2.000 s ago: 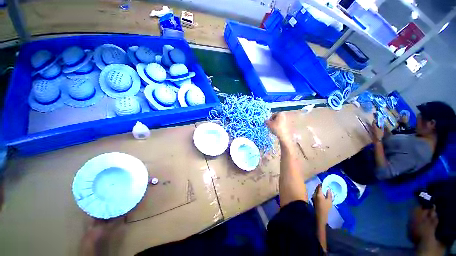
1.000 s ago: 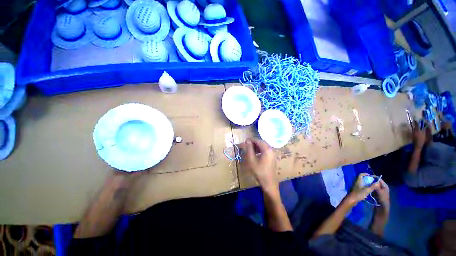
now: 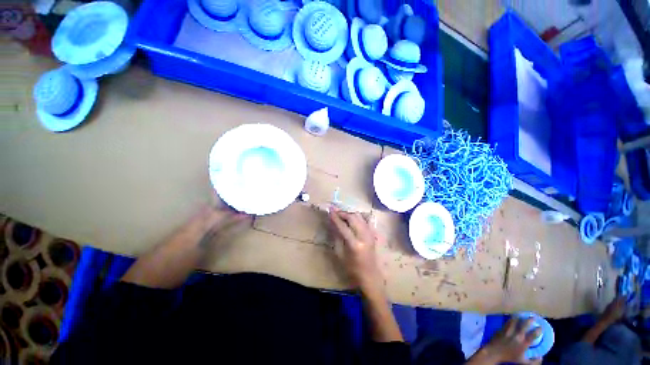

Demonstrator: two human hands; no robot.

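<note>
An upturned pale-blue hat (image 3: 258,169) lies on the brown work surface in front of me. My left hand (image 3: 227,217) is at its lower rim, its fingertips partly hidden by the brim. My right hand (image 3: 353,232) is to the right of the hat, with its fingertips on a thin light-blue cord piece (image 3: 338,199). A small white part (image 3: 305,197) lies between the hat and my right hand. Two more upturned hats, an upper one (image 3: 399,183) and a lower one (image 3: 432,230), lie beside the tangled blue cord pile (image 3: 467,178).
A blue tote (image 3: 285,100) of domed hats stands beyond the bench edge, with a small white bottle (image 3: 317,122) by it. More hats (image 3: 64,99) lie at far left. Another blue tote (image 3: 502,107) is at right. Another person's hand (image 3: 514,341) holds a hat at lower right.
The view has swung left. My right hand has moved from the cord pile to near the work hat, bringing a cord piece. My left hand remains at the hat's lower rim.
</note>
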